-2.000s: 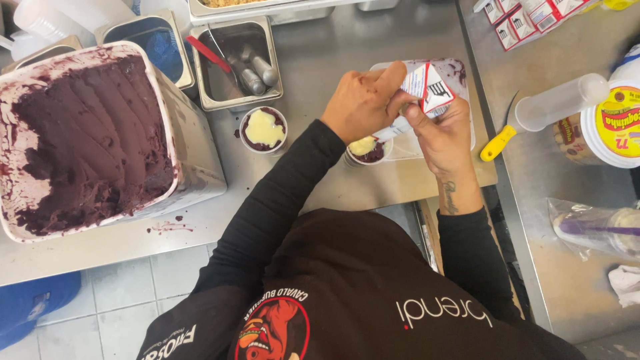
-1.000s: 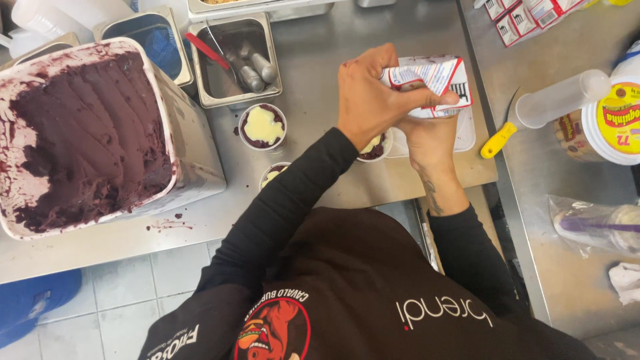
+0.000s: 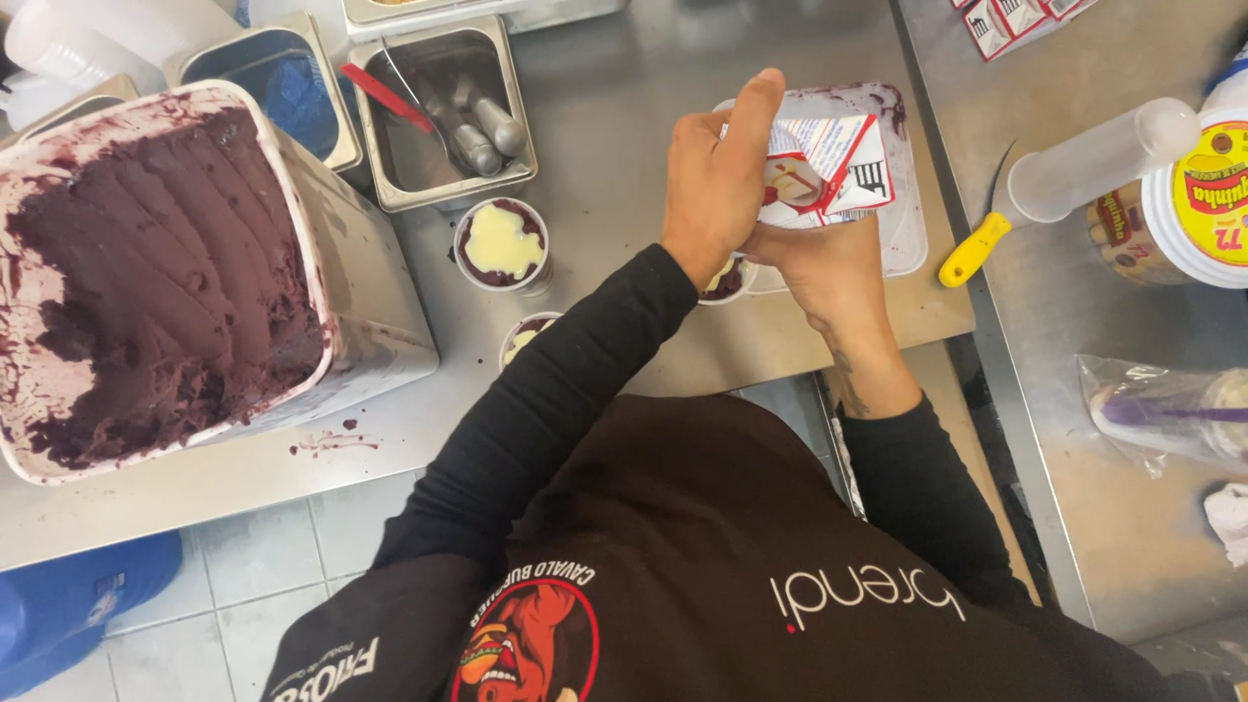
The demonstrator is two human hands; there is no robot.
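Observation:
Both hands grip a red, white and blue carton [image 3: 829, 171] above the steel counter. My left hand [image 3: 717, 175] holds its left side from above, while my right hand [image 3: 829, 258] is wrapped under its near side. Partly hidden below the hands is a cup of dark purple frozen dessert [image 3: 726, 281] with a pale cream topping. Another topped cup [image 3: 502, 244] stands to the left, and a third cup [image 3: 526, 336] is half covered by my left sleeve. Behind the carton lies a clear plastic lid or tray [image 3: 905, 195] smeared with purple.
At left stands a big open tub of purple frozen dessert [image 3: 180, 283]. Beyond the cups, a steel pan [image 3: 380, 161] holds scoops and a red-handled utensil. On the right counter are a yellow-handled curved knife [image 3: 975, 252], a clear plastic cup [image 3: 1092, 166], a labelled jar [image 3: 1131, 234] and several cartons [image 3: 1004, 24].
Both hands have turned and shifted the carton over the plastic tray and the rightmost cup. The third cup near my left sleeve, hidden two seconds ago, shows in part.

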